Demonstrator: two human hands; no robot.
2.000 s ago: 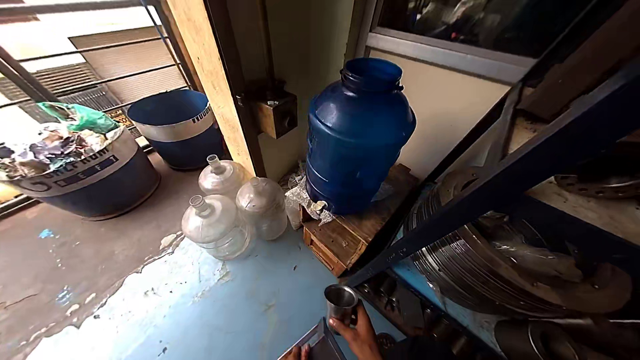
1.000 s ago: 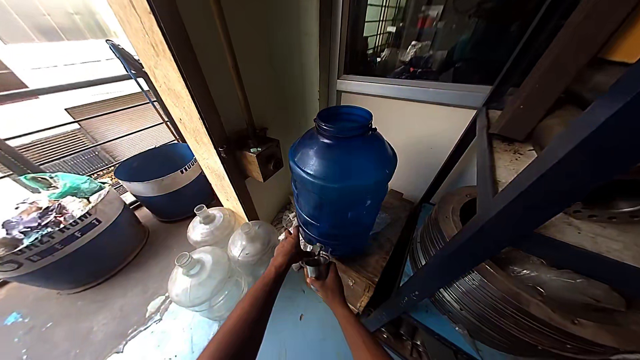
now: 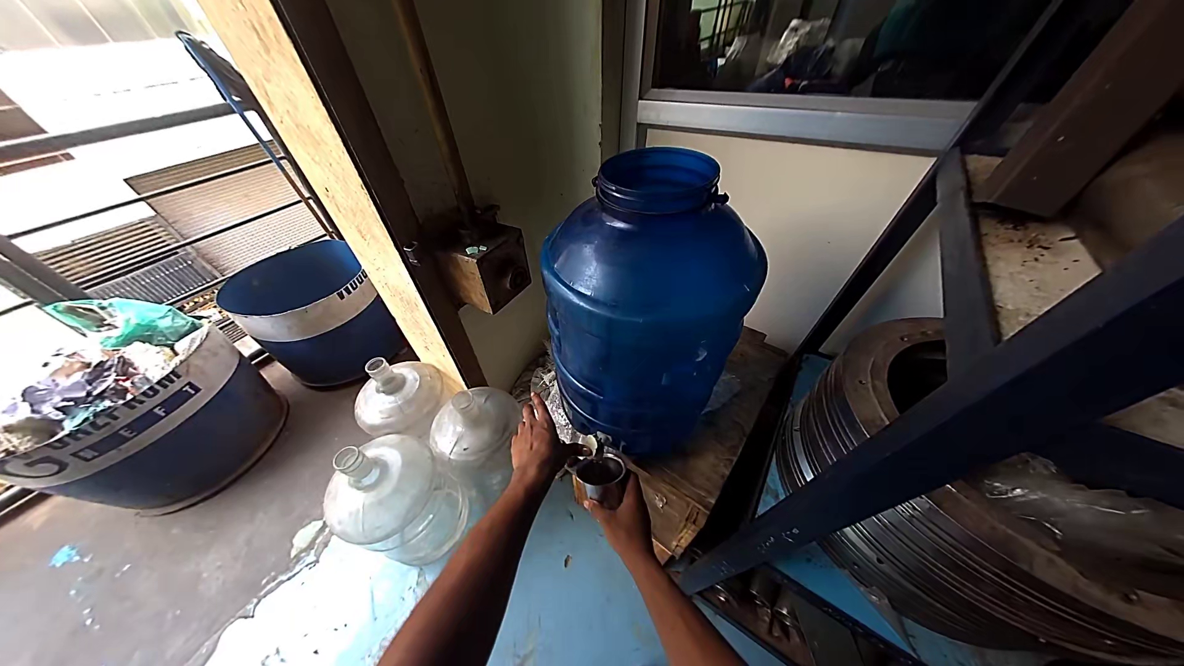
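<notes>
A large blue plastic water drum with an uncovered mouth stands on a wooden crate. Near the foot of the drum, my right hand holds a metal cup upright beneath the tap area. My left hand is at the small tap just above the cup's rim, thumb toward it and other fingers raised; whether it grips the tap cannot be told. Crumpled clear plastic lies behind my left hand. The cup's inside looks dark, and its contents cannot be made out.
Several clear plastic water jugs stand on the floor left of my arms. Farther left are a blue tub of waste and another blue tub. A dark metal rack beam slants across the right, before stacked metal rings.
The cup in my right hand has moved from low in front up to the drum's tap. My left hand, low at the frame's edge two seconds ago, has come up to the tap.
</notes>
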